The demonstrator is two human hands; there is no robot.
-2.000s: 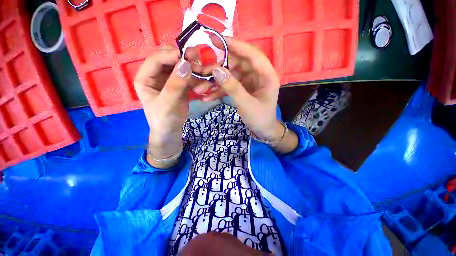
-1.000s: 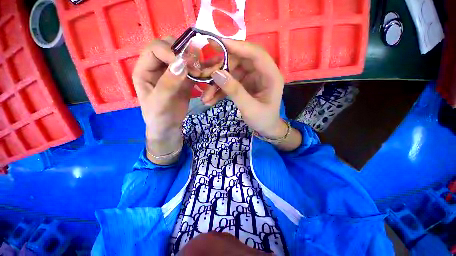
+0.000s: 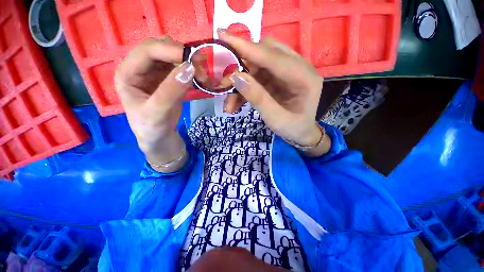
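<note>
A watch case (image 3: 193, 85), a dark ring with a white inner rim and see-through middle, is held up between both hands over the front edge of the red foam tray (image 3: 339, 52). My left hand (image 3: 154, 95) grips its left side, thumb on the rim. My right hand (image 3: 278, 90) grips its right side, thumb on the rim. A white film strip (image 3: 238, 19) with round holes lies on the tray just behind the case and shows through the ring.
A pale tape roll (image 3: 36, 24) lies at the left on the dark green bench (image 3: 451, 64). Another red foam tray (image 3: 37, 106) is at far left. A small round black-and-white part (image 3: 426, 22) and a white strip (image 3: 463, 24) lie at right. A patterned shoe (image 3: 356, 106) shows below.
Both hands still hold the case, now turned more level and slightly lower. The hands have spread a little apart. The film strip appears more upright and shifted right in view.
</note>
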